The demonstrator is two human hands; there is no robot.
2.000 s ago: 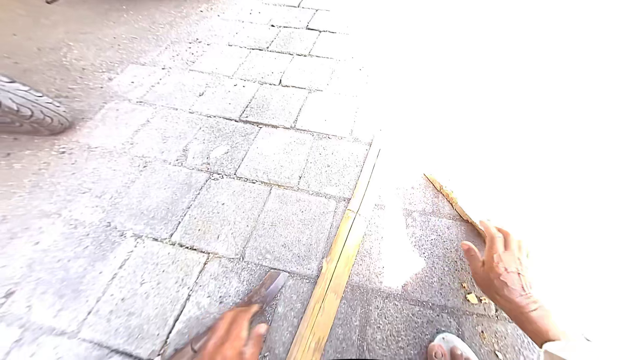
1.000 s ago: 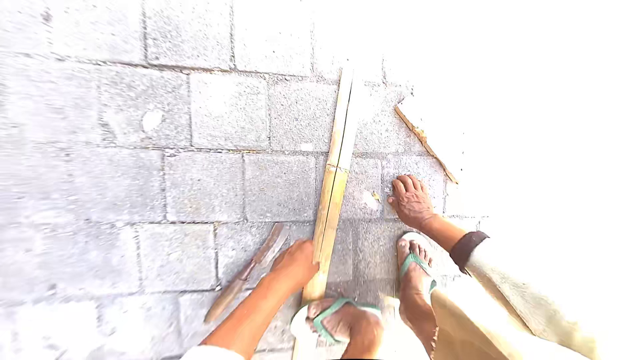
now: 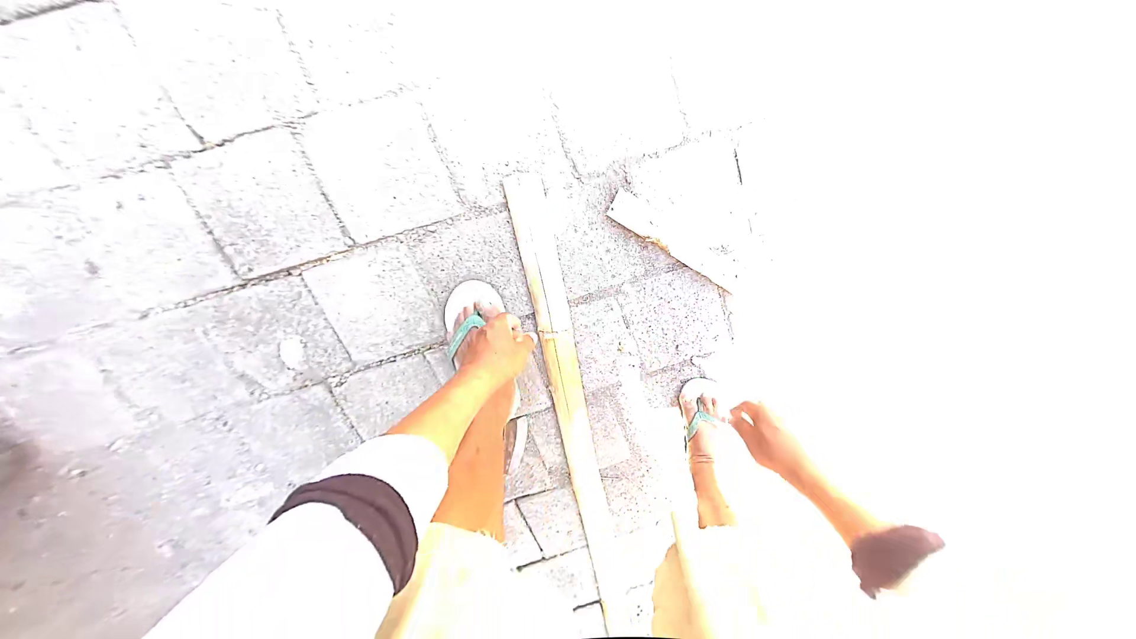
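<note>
A long bamboo strip [image 3: 568, 390] with a crack along it and a node near its middle lies between my feet. Just to its left, my left hand [image 3: 503, 344] hangs over the flip-flop with fingers curled; whether anything is in it cannot be told. My right hand [image 3: 765, 433] is beside the other flip-flop [image 3: 701, 404], fingers loosely bent, with no object visible in it. A shorter, rough-edged piece of bamboo or wood [image 3: 670, 241] rests on the paving up and to the right. Partly behind my left leg, a curved object [image 3: 516, 444] shows; its kind is unclear.
Grey paving blocks [image 3: 257, 204] with dark joints cover the ground. My left flip-flop [image 3: 461, 306] stands close against the bamboo strip. Strong glare washes out the right side of the view.
One second ago my left hand was on the bamboo strip below its node; now it is left of the strip. My right hand has left the paving. My feet now stand astride the strip.
</note>
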